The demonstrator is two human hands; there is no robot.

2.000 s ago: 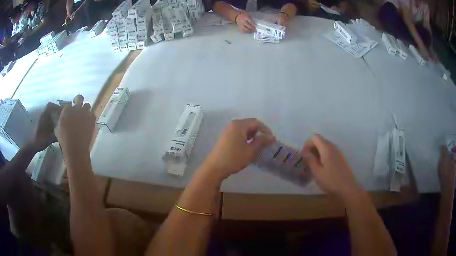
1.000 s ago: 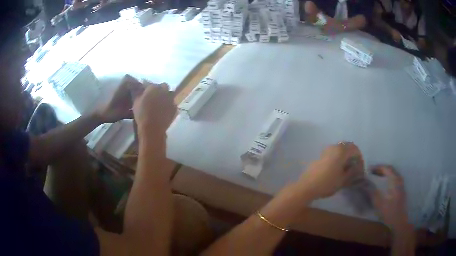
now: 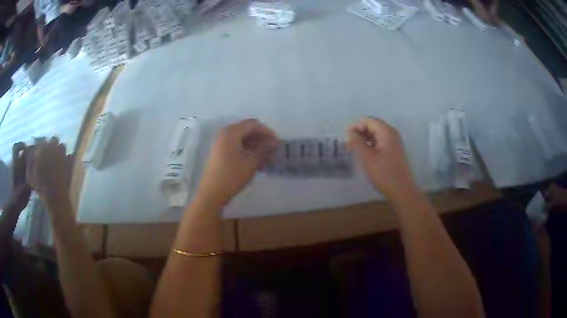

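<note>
A printed leaflet (image 3: 314, 155) is stretched flat between my two hands above the near part of the white-covered table. It shows dark heading bars and is somewhat blurred. My left hand (image 3: 239, 158) pinches its left end. My right hand (image 3: 380, 154) pinches its right end. A long white carton (image 3: 180, 160) lies to the left of my left hand, its near end flap open. Another carton (image 3: 460, 148) lies to the right of my right hand, beside a whitish slender object (image 3: 439, 146).
A carton (image 3: 99, 141) lies near the brown table seam. Stacked cartons (image 3: 112, 38) stand at the far left. More cartons (image 3: 272, 13) lie at the far side. Another person's hands (image 3: 46, 163) are at the left edge. A person's hand (image 3: 555, 197) shows at the right edge.
The view swung left, then back right. The leaflet, bunched and blurred between my hands a second ago, is now spread out level between them.
</note>
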